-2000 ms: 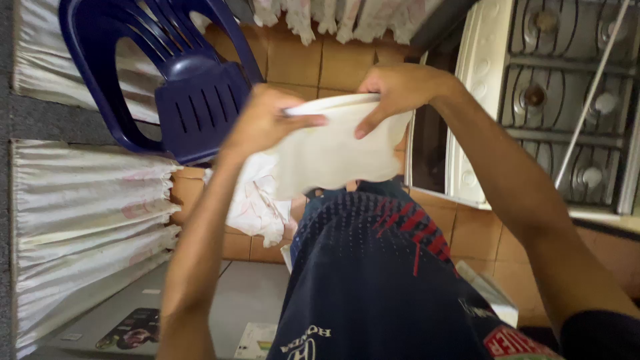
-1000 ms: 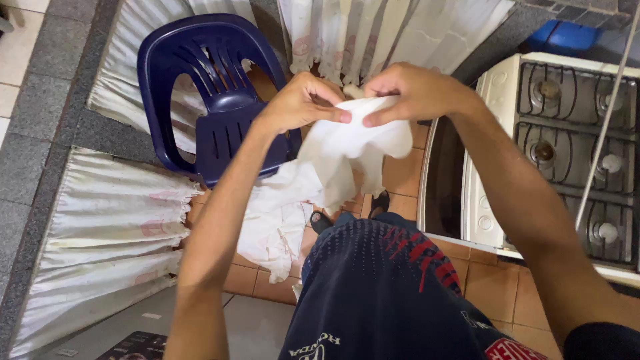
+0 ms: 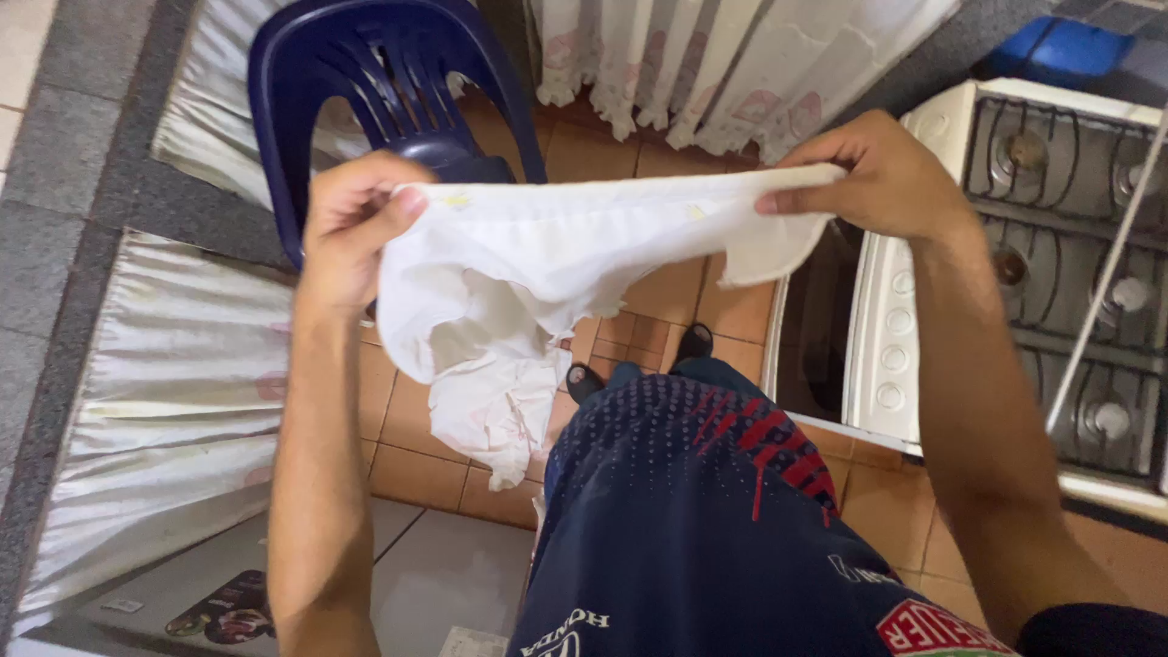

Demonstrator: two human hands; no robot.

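Note:
A white cloth [image 3: 584,228] with a straight top edge is stretched between my two hands at chest height. My left hand [image 3: 360,228] pinches its left top corner between thumb and fingers. At the right top corner, my right hand [image 3: 867,182] grips the edge, thumb in front. Small yellow marks show near both ends of that edge. The lower part of the cloth hangs in loose, scalloped folds. More pale cloth [image 3: 497,415] shows below it over the tiled floor; whether the two are joined cannot be told.
A dark blue plastic chair [image 3: 420,151] stands behind my left hand. At the right is a white gas stove [image 3: 940,119] with several burners. White curtains [image 3: 182,392] hang at the left and the back [image 3: 657,55]. A grey appliance surface [image 3: 438,566] lies at the lower left.
My hands have moved apart from close together, and the cloth, bunched between them a second ago, is now spread along its top edge.

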